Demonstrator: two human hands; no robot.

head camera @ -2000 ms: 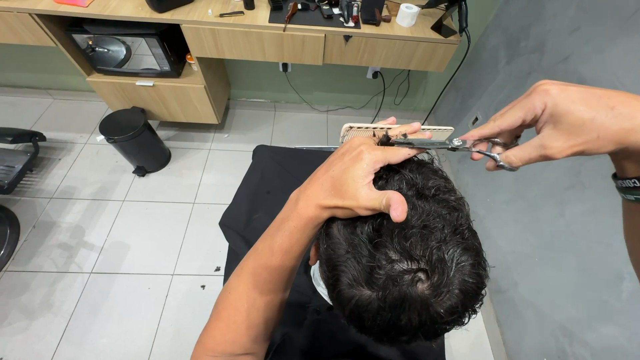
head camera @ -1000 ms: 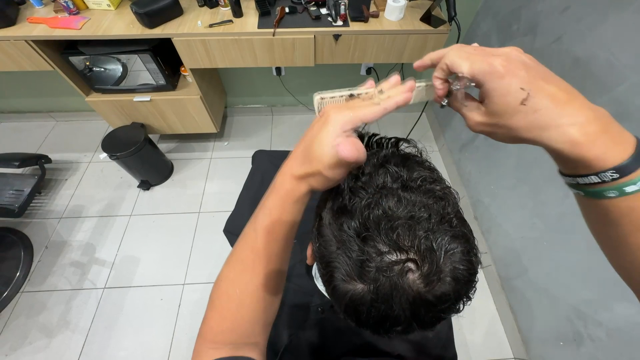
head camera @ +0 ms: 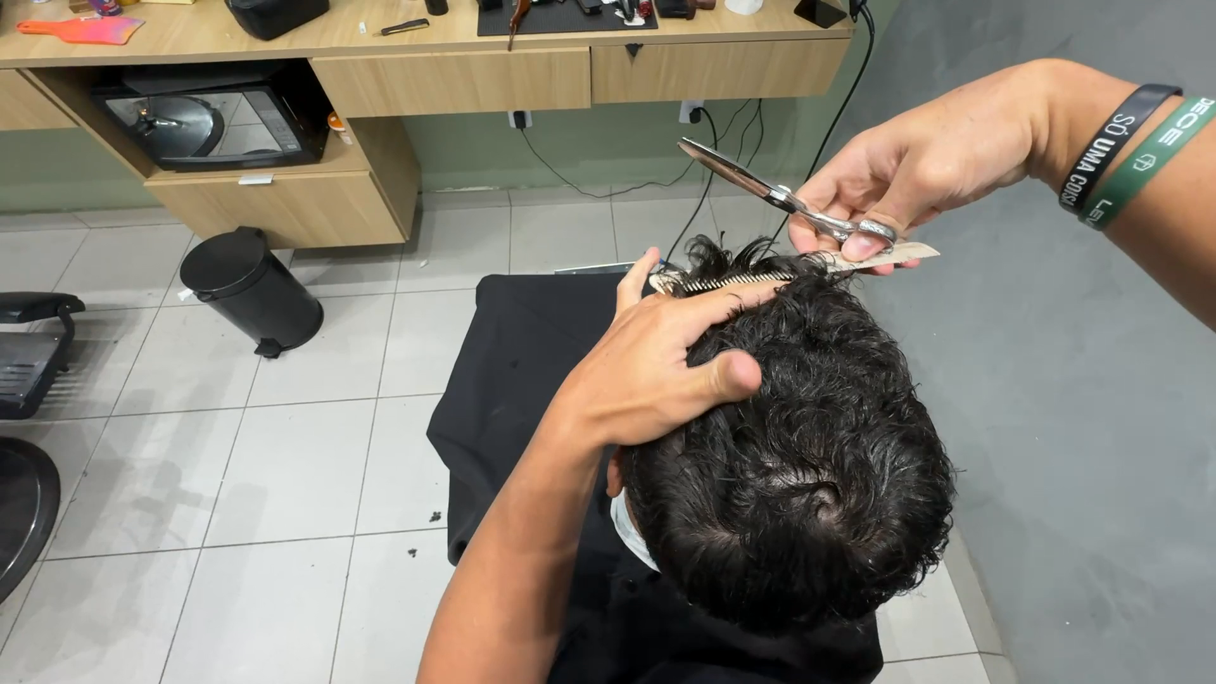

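Note:
A seated person's head with short, dark, wavy hair is seen from above, over a black barber's cape. My right hand holds hairdressing scissors by the finger loops, their blades pointing up and left, and also a pale comb. The comb's teeth run through the hair at the front of the head. Beside the comb, my left hand rests on the hair, fingers spread and thumb toward the crown. Whether a lock lies between its fingers is hard to tell.
A wooden counter with tools on a dark mat stands beyond the person. A black pedal bin is on the tiled floor at left, near part of a chair. A grey wall rises at right; cables hang under the counter.
My left hand has come down from above the head to the hair. The comb, raised a second ago, is now in the front hair, and the scissors point away from the left hand.

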